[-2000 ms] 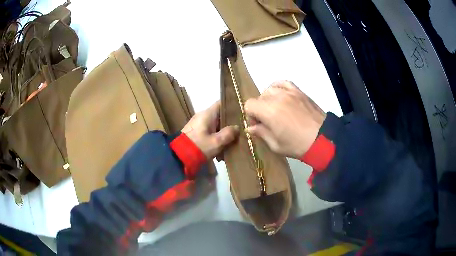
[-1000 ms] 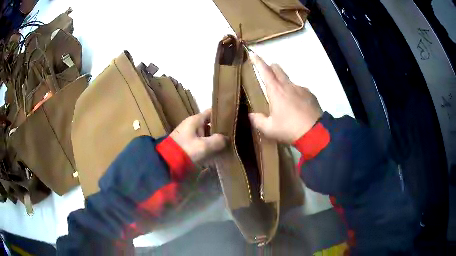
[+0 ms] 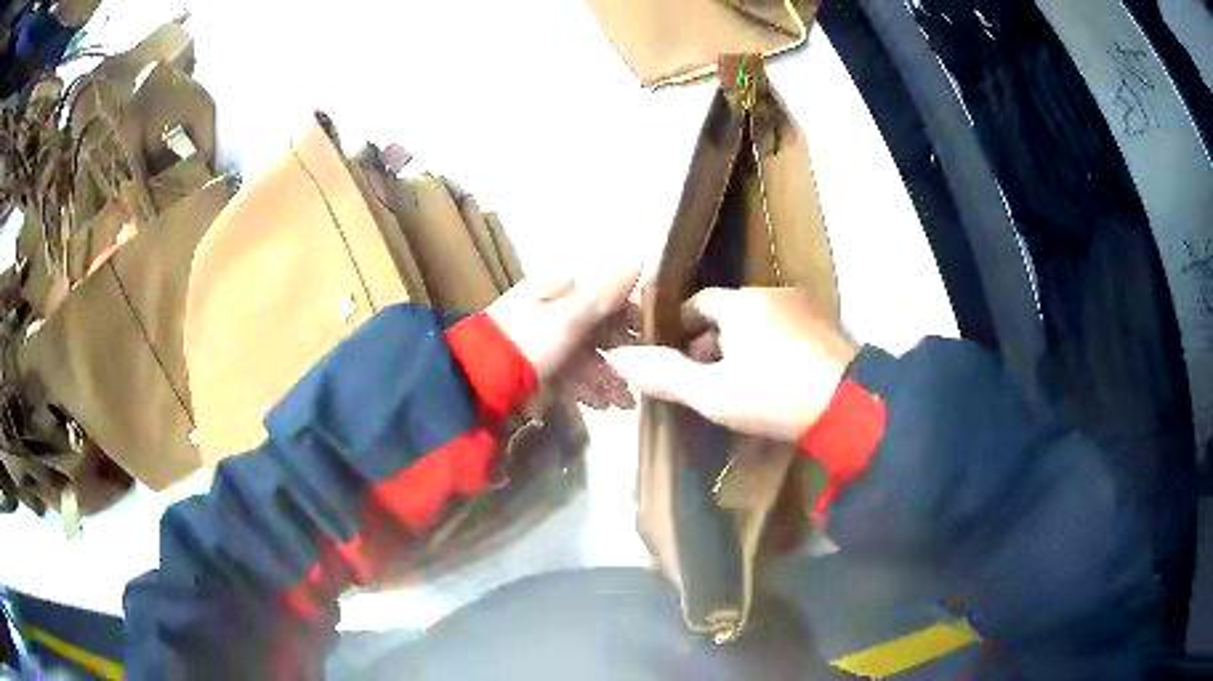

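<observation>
A tan-brown bag body stands open lengthwise in front of me, with a dark inside and its zipper edges parted. My right hand reaches across the opening and pinches the bag's left wall, thumb outside and fingers inside. My left hand is just left of that wall, blurred, with fingers spread and fingertips close to it; whether they touch is unclear. A small metal bit shows at the far end, and another metal bit at the near end.
A neat stack of brown bag pieces lies left on the white table. A loose heap with straps is at the far left. Another brown piece lies beyond the bag. Grey rails and dark material stand at right.
The zipper was closed two seconds ago and is now open. The bag has shifted right. My right hand has moved from the right wall to the left wall; my left hand has come off its grip.
</observation>
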